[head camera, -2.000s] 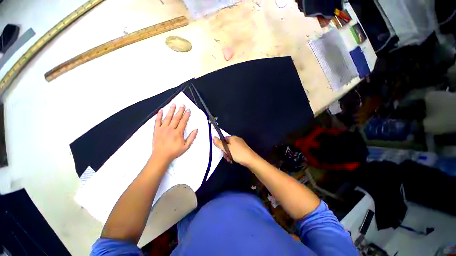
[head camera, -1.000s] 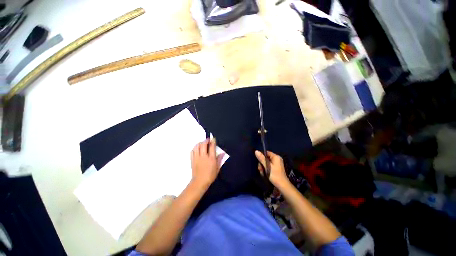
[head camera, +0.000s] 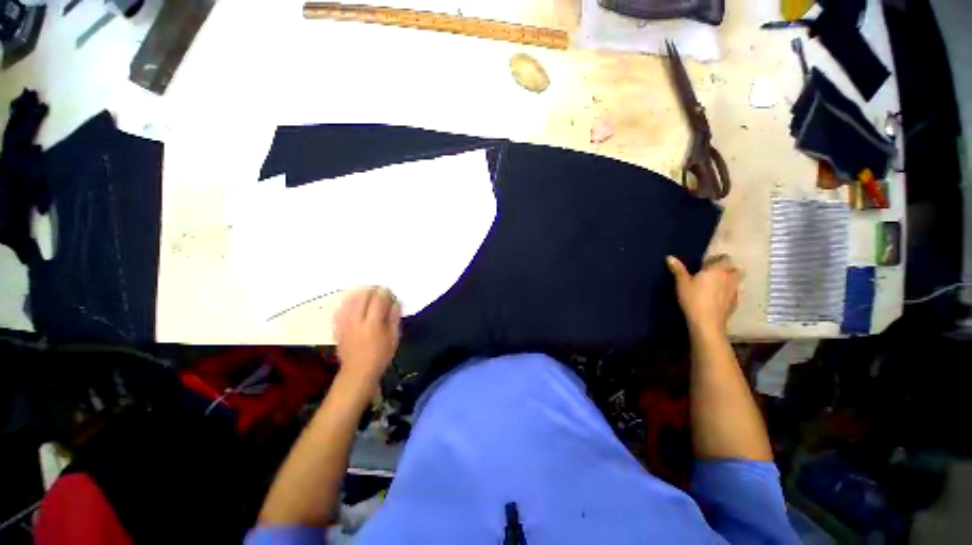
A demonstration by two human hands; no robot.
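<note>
A dark cloth panel (head camera: 597, 229) lies along the table's front edge. A white paper pattern (head camera: 373, 234) lies over its left part, and its curved right edge rests on the cloth. My left hand (head camera: 370, 325) is at the paper's lower edge, slightly blurred; its fingertips are close together and what they grip is unclear. My right hand (head camera: 709, 293) is at the cloth's right edge, thumb on the cloth and apart from the fingers. The long dark shears (head camera: 695, 128) lie on the table beyond the cloth's upper right corner, in no hand.
A wooden ruler (head camera: 437, 23), an oval tan piece (head camera: 529, 72) and a pink chalk (head camera: 602, 130) lie behind the cloth. A gridded sheet (head camera: 808, 261), a blue rectangle (head camera: 859, 300) and folded dark cloth (head camera: 842, 126) are right. More dark cloth (head camera: 96, 229) is left.
The shears have left my right hand and lie on the table. My right hand has moved to the cloth's right edge, my left to the paper's lower edge. The camera view has turned.
</note>
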